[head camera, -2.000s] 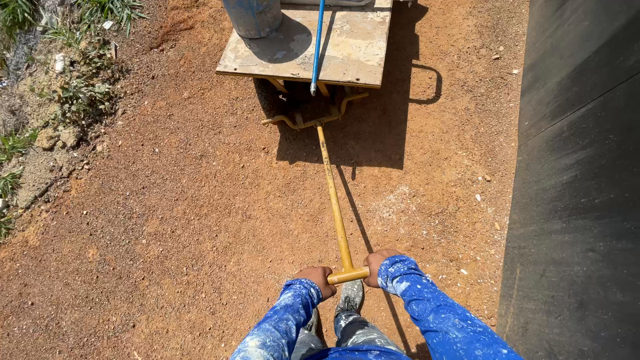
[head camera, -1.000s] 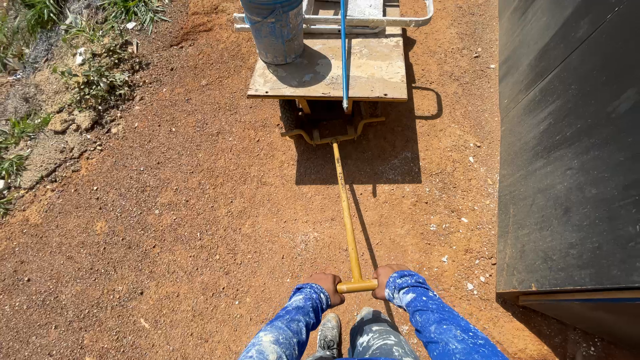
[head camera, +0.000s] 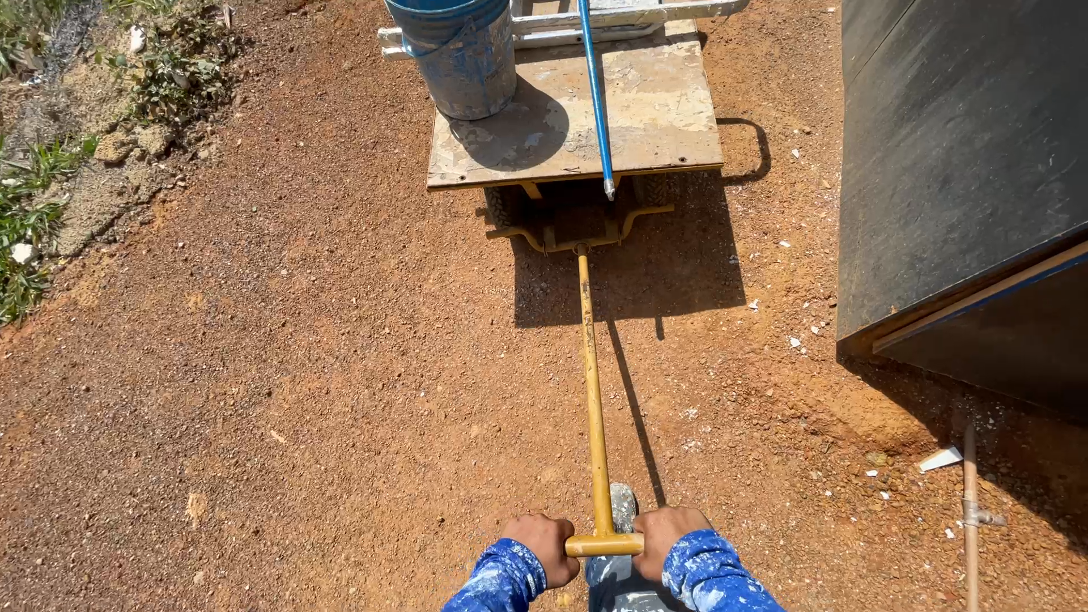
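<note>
My left hand (head camera: pixel 544 548) is closed around the left end of the T-shaped grip of a yellow metal cart handle (head camera: pixel 594 382). The right end of that grip is in my right hand (head camera: pixel 670 537). The handle runs up to the front frame of a cart with a worn wooden deck (head camera: pixel 646 110). On the deck stand a paint-stained blue bucket (head camera: pixel 467 72) at the left and a white-painted metal frame (head camera: pixel 586 25) behind. A blue pole (head camera: pixel 597 102) lies lengthwise, its metal tip jutting past the deck's near edge.
Reddish gravel ground (head camera: pixel 297 340) surrounds the cart. Dark panels (head camera: pixel 960 153) stand at the right, with a brownish pipe (head camera: pixel 971 518) and a white scrap (head camera: pixel 940 460) below them. Rocks and green weeds (head camera: pixel 170 81) line the left edge.
The cart's bucket and white frame show more fully than two seconds ago. The lower corner of the dark panels and the pipe have come into view at the right. Both hands stay on the handle.
</note>
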